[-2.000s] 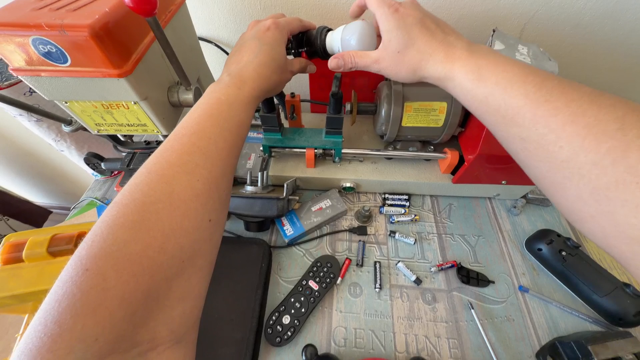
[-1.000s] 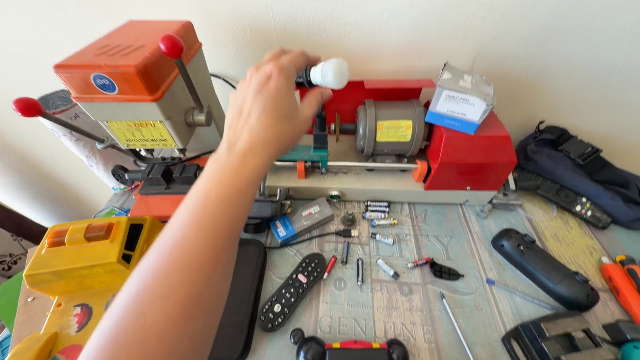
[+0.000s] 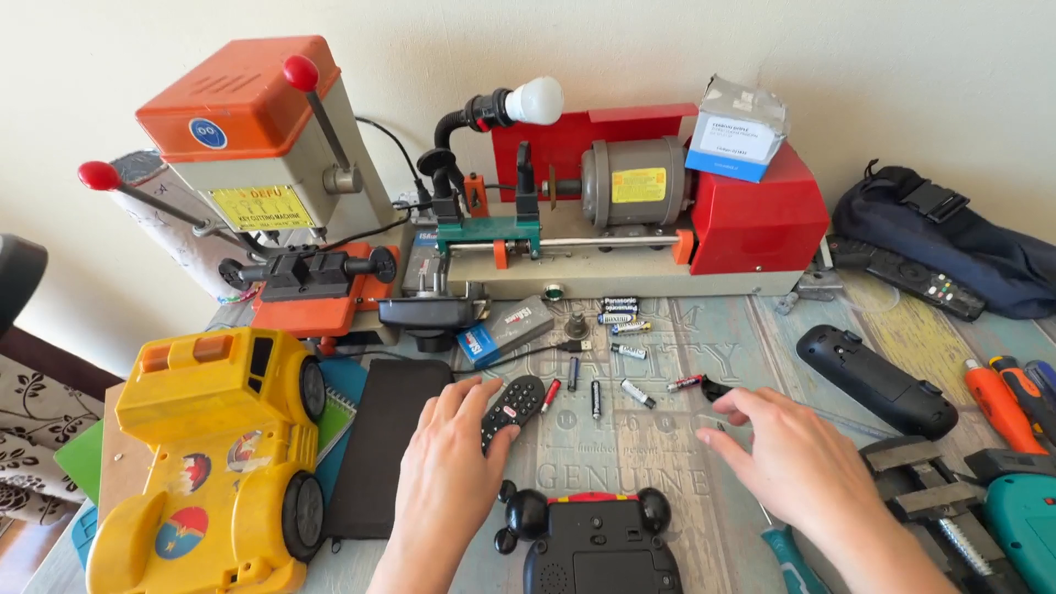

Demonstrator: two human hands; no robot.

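My left hand (image 3: 452, 462) is over the black remote control (image 3: 521, 398), fingers apart; whether it touches the remote is unclear. My right hand (image 3: 784, 458) hovers by a small black cover (image 3: 714, 388) and above a teal-handled screwdriver (image 3: 788, 557), thumb and fingers apart. Between the hands lie several loose batteries (image 3: 596, 399). A black toy with round knobs (image 3: 602, 549) lies at the near edge. Behind, a white light bulb (image 3: 536, 101) sits in the black flexible lamp of the red key cutting machine (image 3: 759, 219).
At left stand an orange-topped key cutting machine (image 3: 239, 107), a yellow toy truck (image 3: 206, 462) and a black case (image 3: 388, 445). A small box (image 3: 737, 132) rests on the red housing. To the right are a black speaker-like device (image 3: 876, 379), screwdrivers (image 3: 1002, 404) and a metal vise (image 3: 940, 503).
Both hands were at the lamp and bulb two seconds ago; one second ago only my left hand was there. Both are now low over the table, and the lamp stands free with its bulb.
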